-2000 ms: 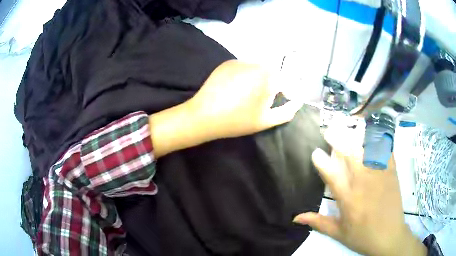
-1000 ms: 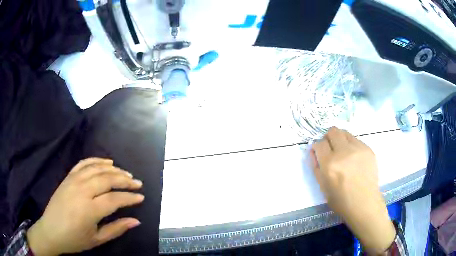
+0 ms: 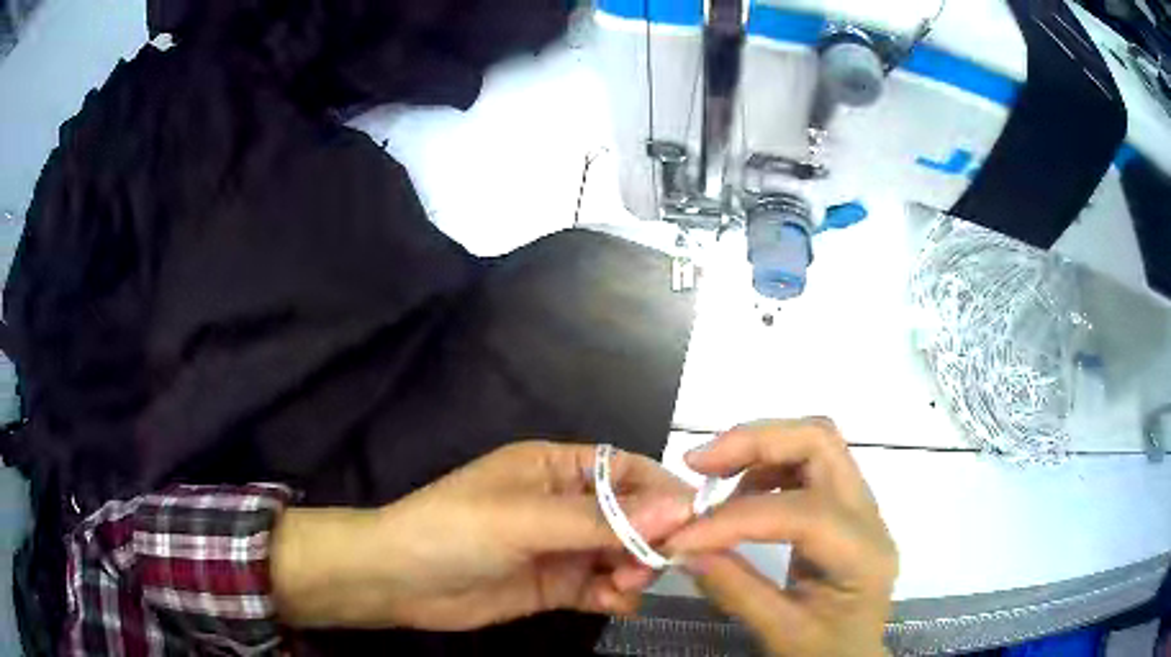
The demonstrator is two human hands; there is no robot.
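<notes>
Dark garment fabric (image 3: pixel 347 257) covers the left and centre, its right edge under the presser foot (image 3: pixel 687 250). A narrow white loop tape (image 3: pixel 619 517) curves between my hands above the fabric's near right part. My left hand (image 3: pixel 501 533), in a plaid cuff, holds the tape between its fingers. My right hand (image 3: pixel 803 533) pinches the tape's other part between thumb and fingers. The fingertips of both hands nearly meet, and the tape's ends are partly hidden by them.
The white sewing machine head (image 3: pixel 616 77) stands at the back. A blue-grey cylinder (image 3: pixel 778 257) sits right of the presser foot. A bundle of white loop tapes (image 3: pixel 1002 340) lies on the bed at right. A ruler strip (image 3: pixel 1027 610) runs along the near edge, with blue plastic below.
My right hand has moved left from the tape bundle to my left hand. My left hand has lifted off the fabric. A white tape now shows between them. The view has shifted left.
</notes>
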